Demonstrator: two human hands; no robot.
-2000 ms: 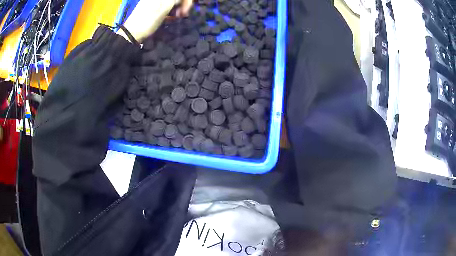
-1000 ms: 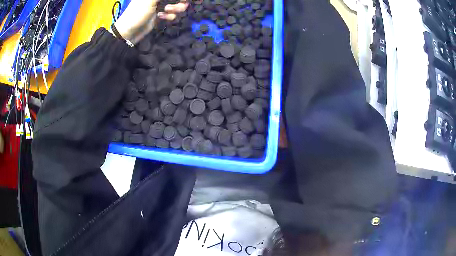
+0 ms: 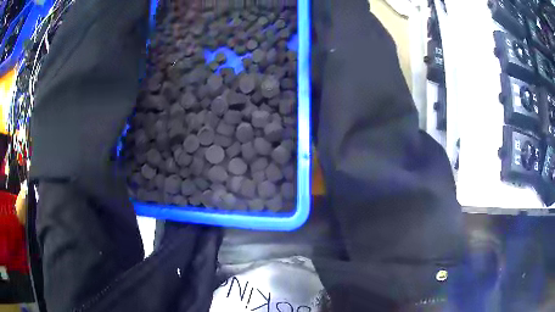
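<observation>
A shallow bright-blue tray (image 3: 304, 152) lies in front of me, its near edge close to my body. Many loose small black round knobs (image 3: 215, 154) fill it. Bare blue tray floor shows in a patch towards the far part. My dark left sleeve runs up along the tray's left side and my dark right sleeve along its right side. Both sleeves reach the top edge of the picture. Neither of my hands is visible.
Rows of black plastic housings (image 3: 524, 152) sit on a white sheet (image 3: 481, 146) at the right. Tangled leads and part of a blue bin show at the far left. Red clothing of a person (image 3: 12, 234) is at the left edge.
My left hand, seen earlier over the tray's far left part, is out of view. The left sleeve reaches further up. The tray appears further left and slightly lower in the picture.
</observation>
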